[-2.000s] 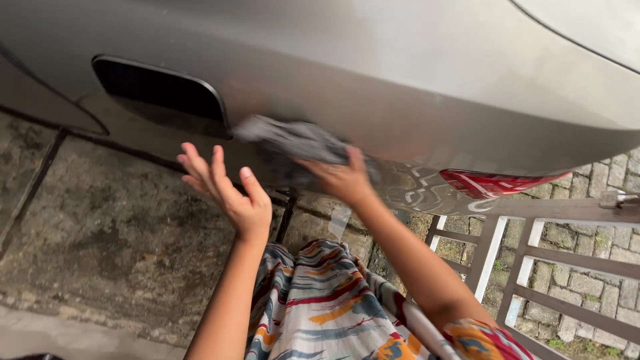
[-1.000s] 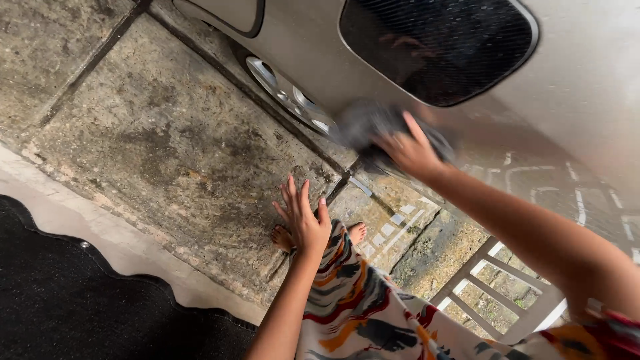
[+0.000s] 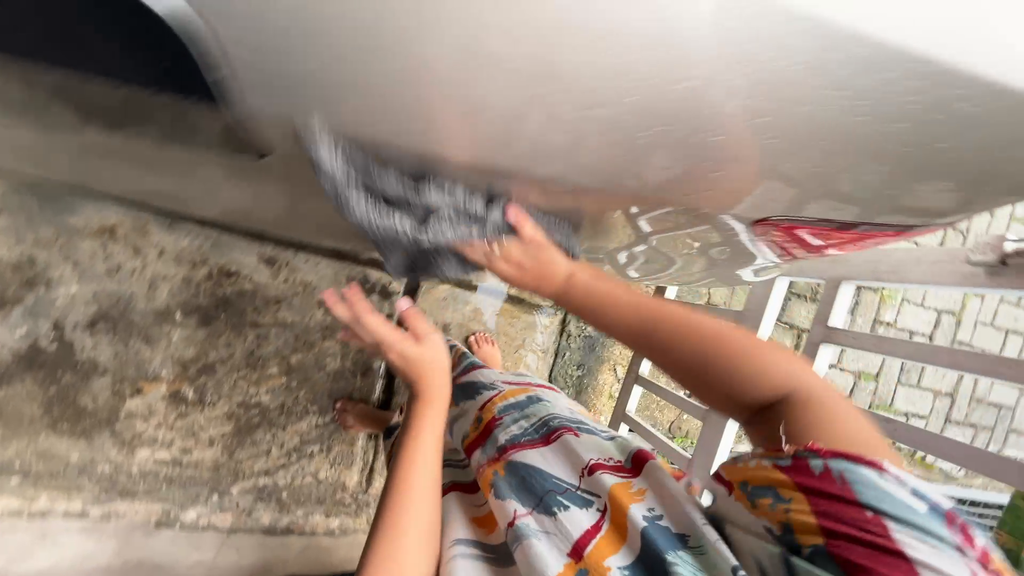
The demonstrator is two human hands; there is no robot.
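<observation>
My right hand (image 3: 524, 254) is on a dark grey cloth (image 3: 408, 204), spread against the side of a silver-beige car (image 3: 496, 88). Motion blurs the cloth, and part of it lies under my fingers. Below and to the left, my left hand (image 3: 400, 340) is raised with its fingers apart and holds nothing. The car's red tail light (image 3: 832, 236) shows to the right of my right hand. At the upper left is a dark window (image 3: 96, 44) of the car.
A metal gate (image 3: 920, 352) stands at the right, with paving blocks (image 3: 952, 320) beyond it. Stained concrete floor (image 3: 200, 384) spreads at the left. My bare feet (image 3: 484, 350) are on the ground below the car, near a dark joint in the floor.
The view has swung a lot since one second ago, and the tail light shows again. My right hand stays with the cloth at the car's side; my left hand remains empty.
</observation>
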